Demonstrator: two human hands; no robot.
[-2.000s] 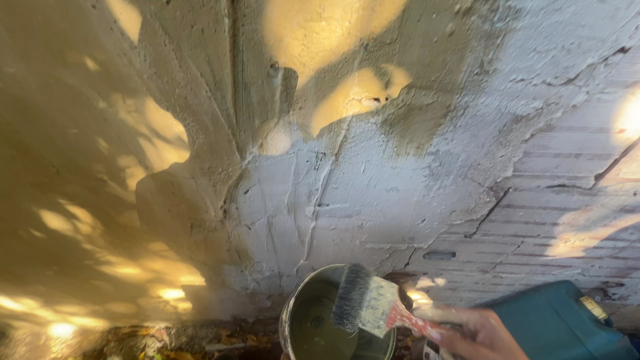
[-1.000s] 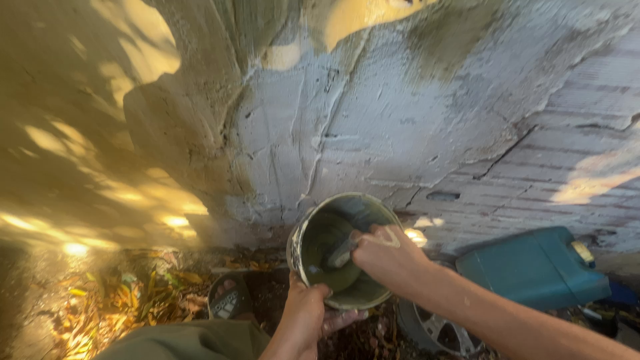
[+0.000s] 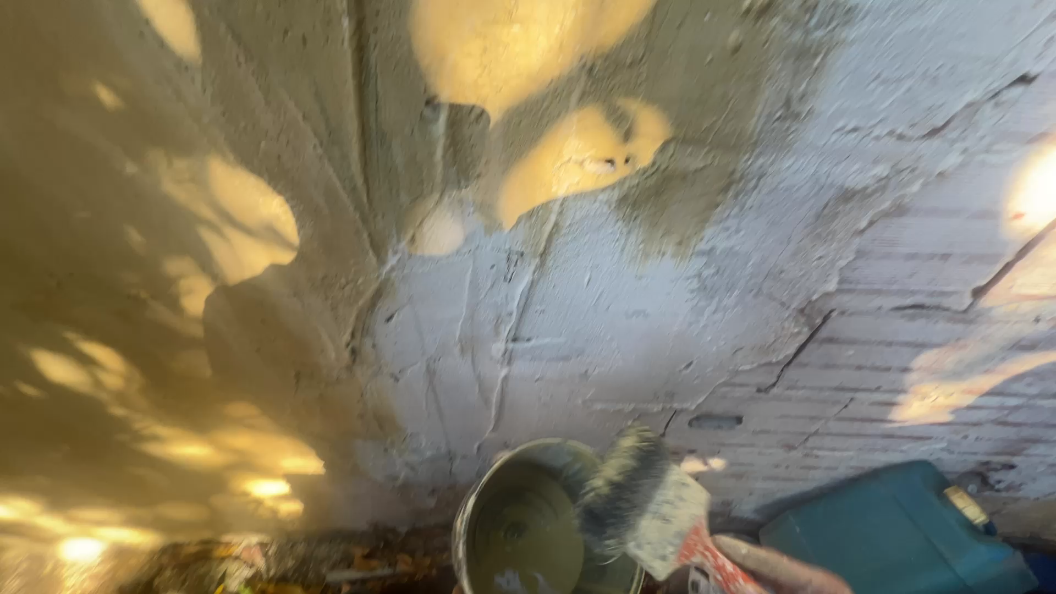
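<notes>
My right hand (image 3: 780, 565) grips the red handle of a wide paintbrush (image 3: 652, 503) at the bottom right of centre. The brush's dark bristles, coated with yellowish-green paint, are over the right rim of a bucket (image 3: 464, 528). Greenish liquid (image 3: 528, 528) fills the lower part of the bucket. Behind stands a rough plastered wall (image 3: 577, 322), olive-coloured at the upper left and whitish towards the middle and right. My left hand is out of view.
A teal plastic canister (image 3: 874, 528) with a yellowish cap lies at the lower right by the wall. Dry leaves (image 3: 239, 565) cover ground at the wall's foot. Cracks and a raised plaster edge run across the wall at right.
One second ago my right hand was inside the bucket and my left hand held its side. Now the brush is raised out at the rim. The view has tilted up.
</notes>
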